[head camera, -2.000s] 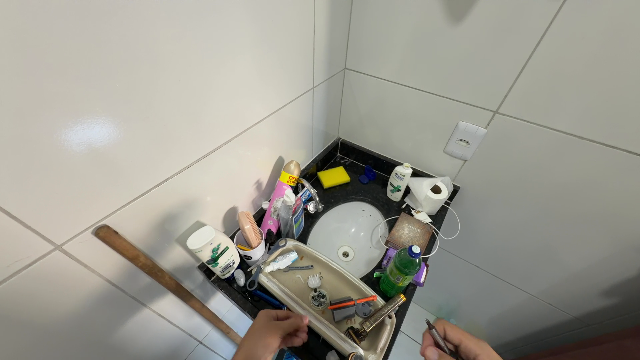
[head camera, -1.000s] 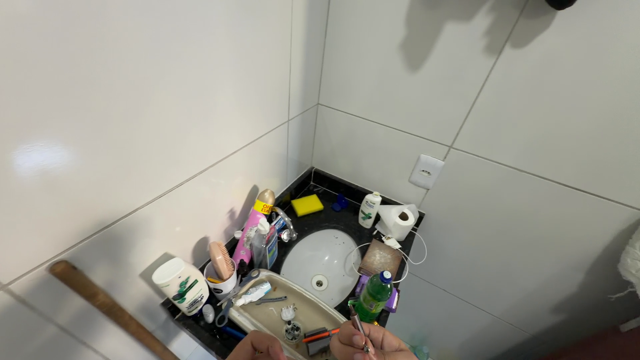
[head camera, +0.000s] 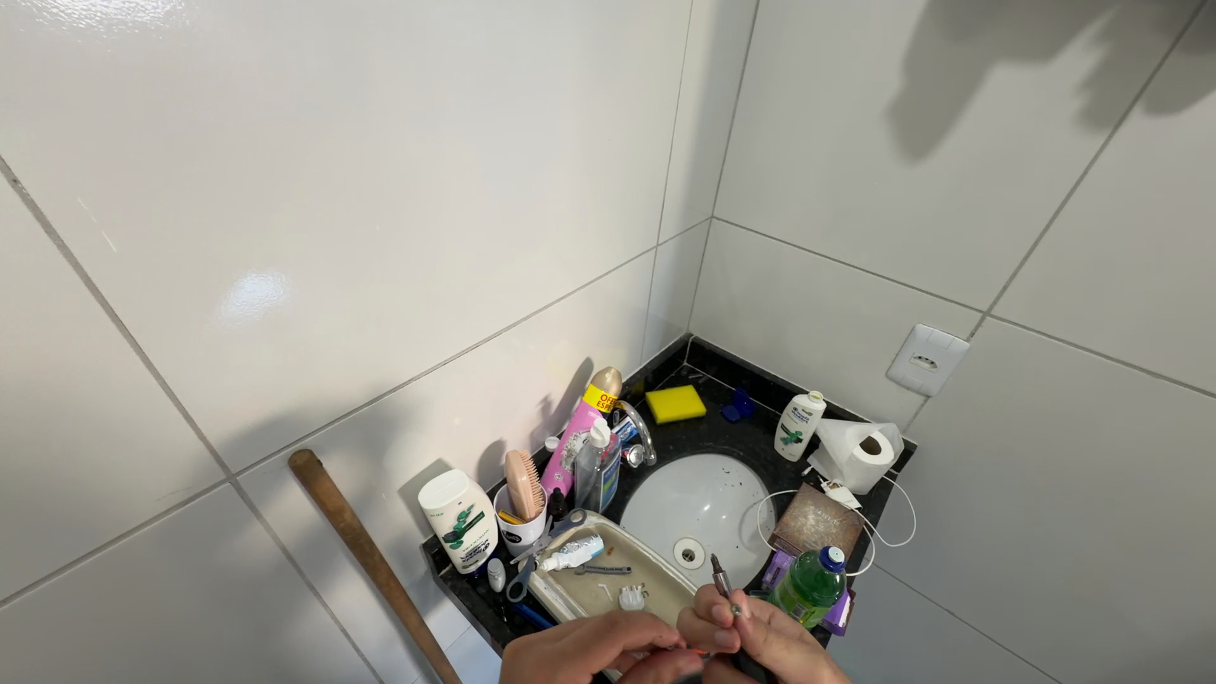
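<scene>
At the bottom centre, my right hand holds a screwdriver, its metal shaft pointing up; a small metal piece shows at the fingertips. My left hand is close beside it, fingers curled, and whether it holds anything is hidden. Both hands are over the near end of a cream tray, which lies across the front of the sink. In the tray are a crumpled tube, a small wrench and a small clear plastic part.
Around the basin stand a shampoo bottle, a cup with a hairbrush, a pink spray can, a yellow sponge, a white bottle, a toilet paper roll and a green bottle. A wooden pole leans left.
My right hand has moved left with the screwdriver, from beyond the counter's right side to beside my left hand. The view has tilted upward.
</scene>
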